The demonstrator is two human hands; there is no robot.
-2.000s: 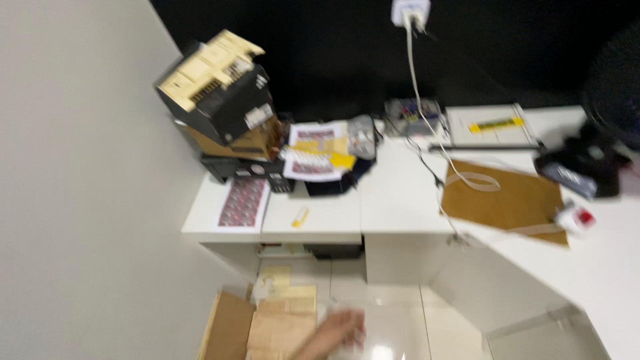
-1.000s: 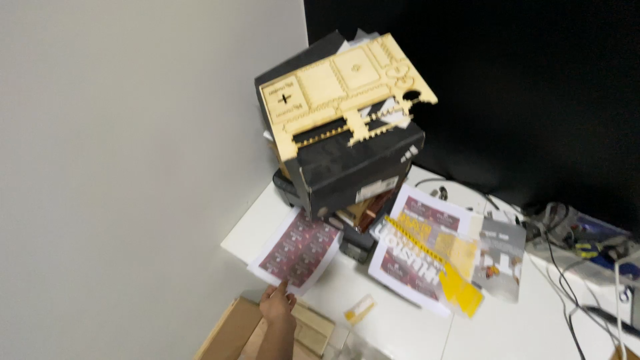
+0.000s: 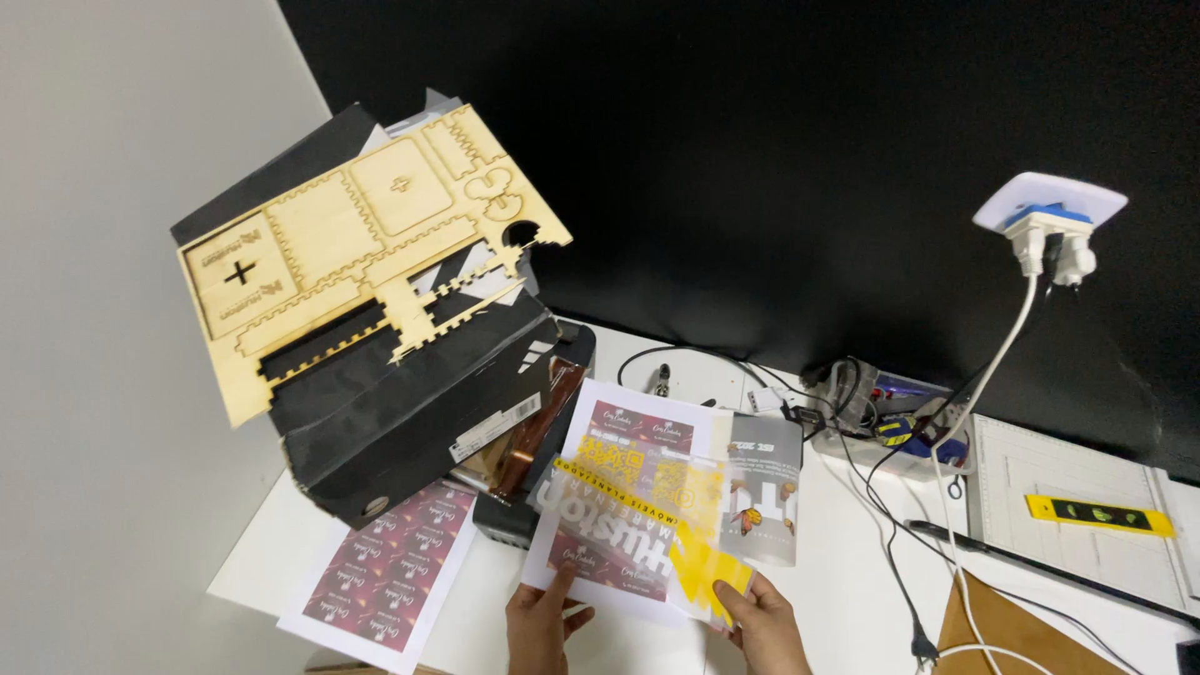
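Observation:
Both my hands are at the near edge of a clear plastic sheet with white and yellow print (image 3: 619, 516). My left hand (image 3: 544, 619) has its thumb on the lower left of the sheet and the white paper under it. My right hand (image 3: 761, 623) pinches the sheet's lower right corner at a yellow patch. Beneath the clear sheet shows a white paper with maroon printed labels (image 3: 647, 422). A grey printed sheet (image 3: 764, 487) lies just to the right. Another sheet of maroon labels (image 3: 394, 572) rests on the white desk (image 3: 253, 553) at left.
A laser-cut plywood sheet (image 3: 319, 234) lies on a black shoebox (image 3: 403, 441), stacked at left and jutting over the desk. Cables, a clear bin of small items (image 3: 900, 431), a paper trimmer (image 3: 1078, 562) and a brown board (image 3: 1012, 628) are at right. Plugs fill a wall outlet (image 3: 1050, 211).
A hand was at the left sheet of maroon labels a second ago; now both hands are at the printed sheets further right. The view has shifted and come closer.

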